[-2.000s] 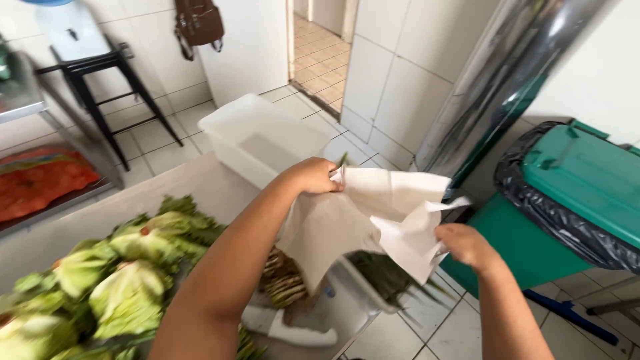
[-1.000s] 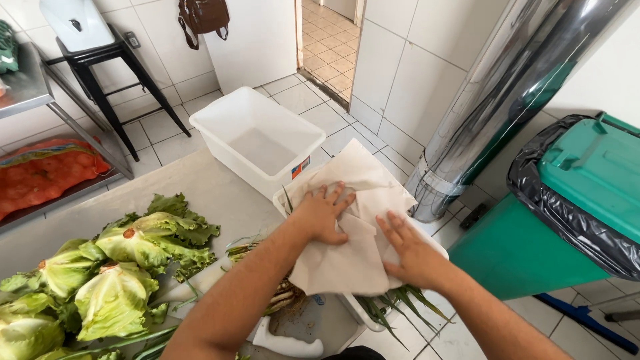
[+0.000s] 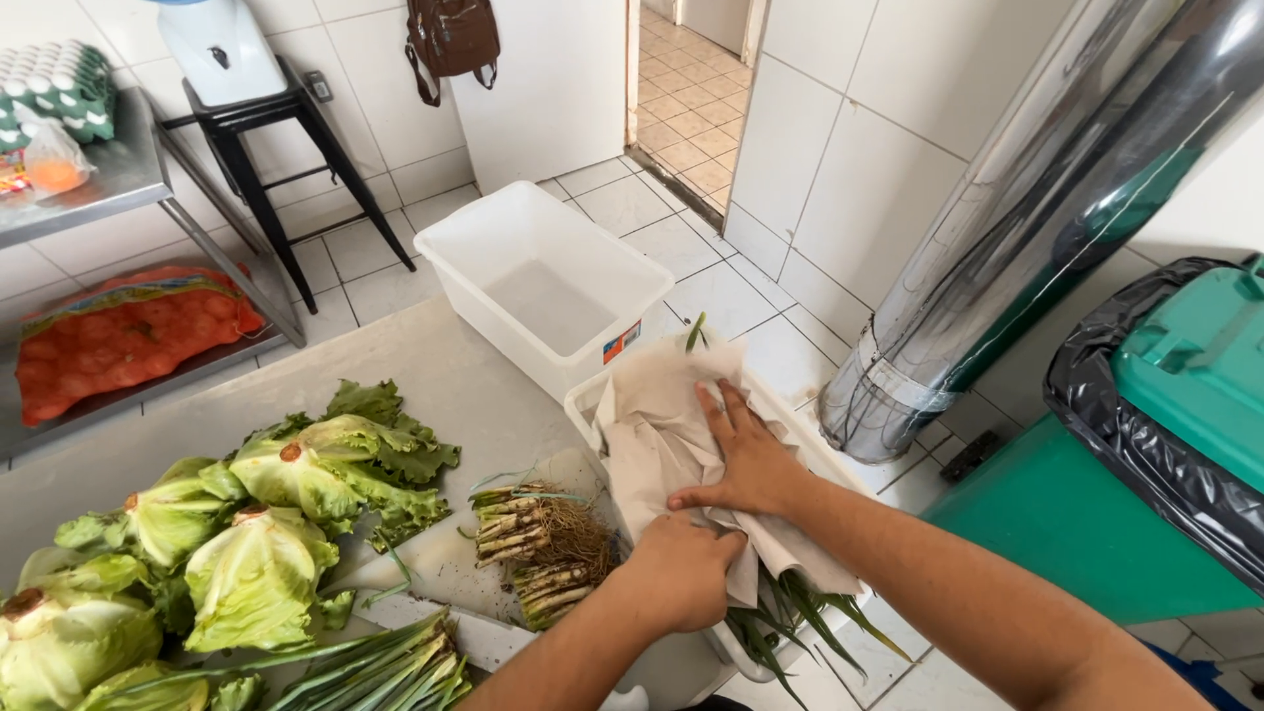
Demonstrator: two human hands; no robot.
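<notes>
A crumpled sheet of off-white paper (image 3: pixel 647 420) lies over green leaves (image 3: pixel 790 617) in a white plastic tub (image 3: pixel 583 395). Spread flat on that paper is my right hand (image 3: pixel 746 454). My left hand (image 3: pixel 686 568), fingers curled, presses at the sheet's near left side; whether it grips the paper is hidden. Rooted white ends of green onions (image 3: pixel 543 533) lie left of the tub, on a cutting board. A bunch of green onion stalks (image 3: pixel 385 667) lies at the bottom, beside a knife blade (image 3: pixel 484 632) partly covered. Heads of lettuce (image 3: pixel 262 568) fill the table's left.
Behind the tub stands an empty white plastic bin (image 3: pixel 538 247) at the corner of the steel table (image 3: pixel 415 346). A shiny metal duct (image 3: pixel 908 365) and a green trash bin (image 3: pixel 1047 513) with a black liner are on the right. A black stool (image 3: pixel 247 118) stands back left.
The paper, held up between both hands two seconds ago, now lies over the leaves in the tub. Since one second ago, my left hand has moved nearer me and its fingers have curled.
</notes>
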